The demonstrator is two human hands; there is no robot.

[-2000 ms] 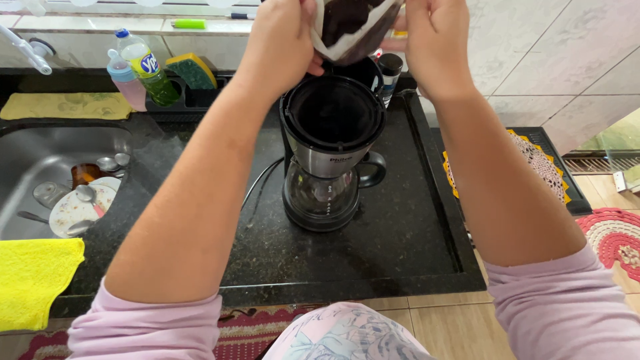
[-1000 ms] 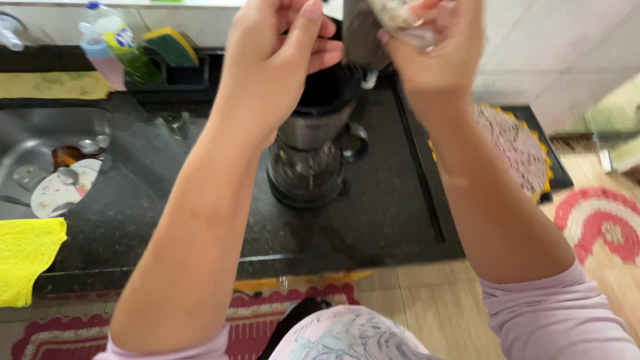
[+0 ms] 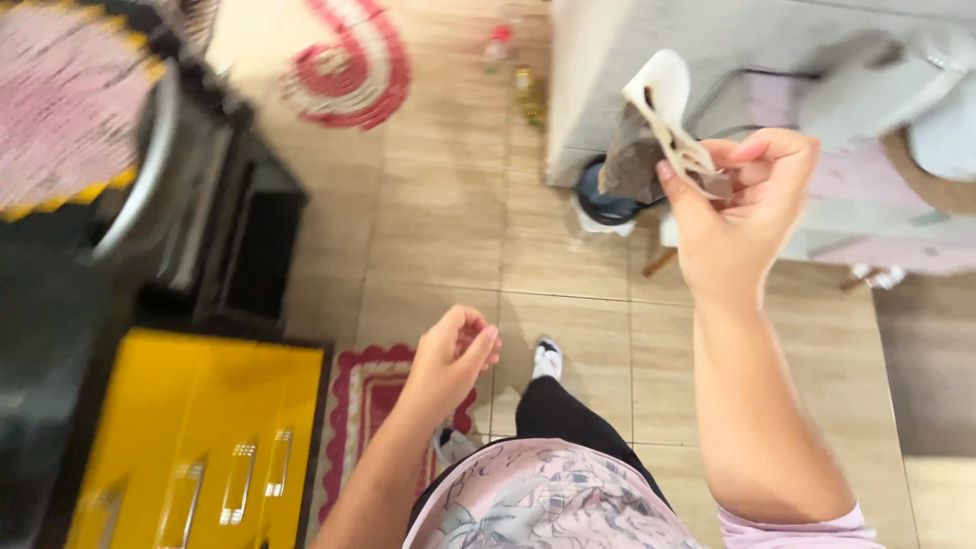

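My right hand (image 3: 743,206), raised at the upper right, pinches the top edge of a used paper coffee filter (image 3: 648,145). The filter is folded over, its lower part stained brown and its rim pale. Low in the middle of the view is my left hand (image 3: 455,358), fingers loosely curled with nothing seen in them. Behind the filter, on the floor, stands a dark round bin (image 3: 610,200) with a white liner showing below.
Yellow drawers (image 3: 206,427) and a dark counter (image 3: 46,328) are at left. A red and white rug (image 3: 374,396) lies by my feet, a round one (image 3: 335,69) farther off. A bottle (image 3: 528,95) is on the tiled floor, and a cloth-covered table (image 3: 862,183) stands at right.
The view has swung away from the coffee maker and sink to the floor. My left hand, raised near the coffee maker before, is now low; my right hand has carried the filter away from the machine.
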